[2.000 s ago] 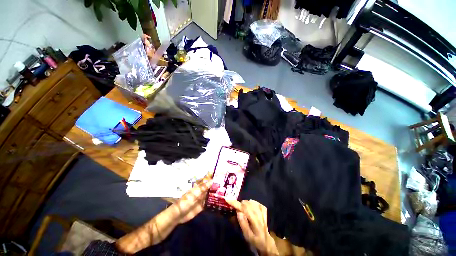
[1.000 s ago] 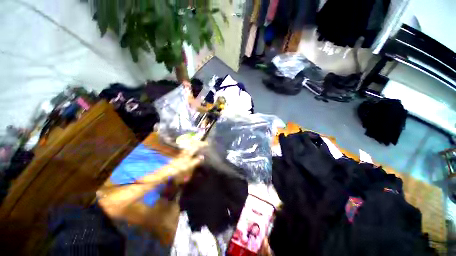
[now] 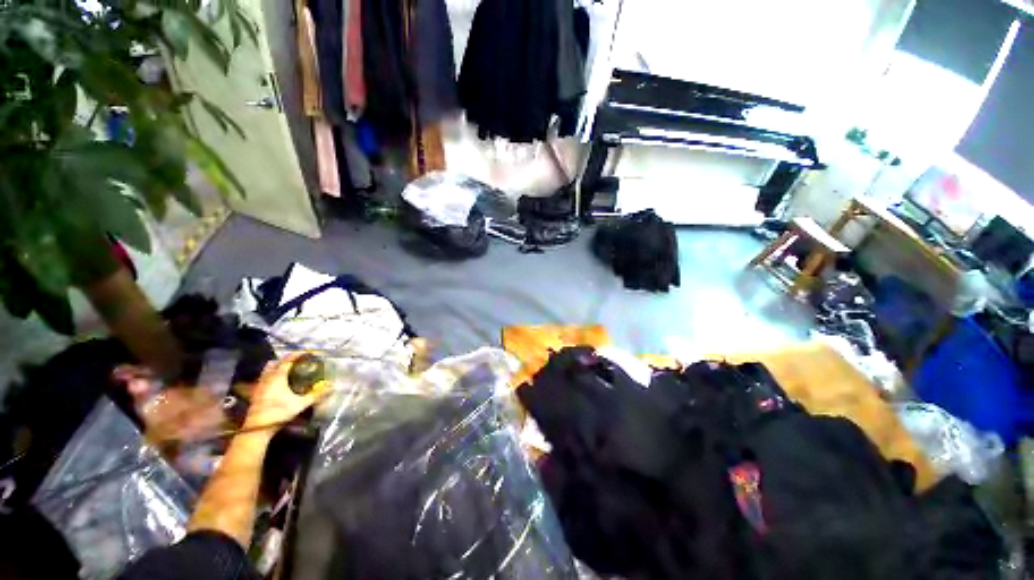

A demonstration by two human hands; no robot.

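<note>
My left hand (image 3: 276,397) is at the left, fingers closed around a round greenish-brown jar or cup (image 3: 306,374); its lower part is hidden. The hand is beside a large clear plastic garment bag (image 3: 425,482) with dark contents. A heap of black garments (image 3: 669,453), with a small multicolour patch on it, lies right of the bag. My right hand is not in view, and no phone shows.
A plant (image 3: 68,159) stands at the left. A wooden table edge (image 3: 845,385) shows behind the heap. White and dark cloth (image 3: 340,317) lies beyond my left hand. Farther back are hanging garments (image 3: 516,68), a wide black-and-white machine (image 3: 703,136) and a stool (image 3: 799,255).
My left hand has left the phone, reached forward and taken hold of the round jar or cup. The phone and my right hand have gone out of view as the camera moved closer and tilted up.
</note>
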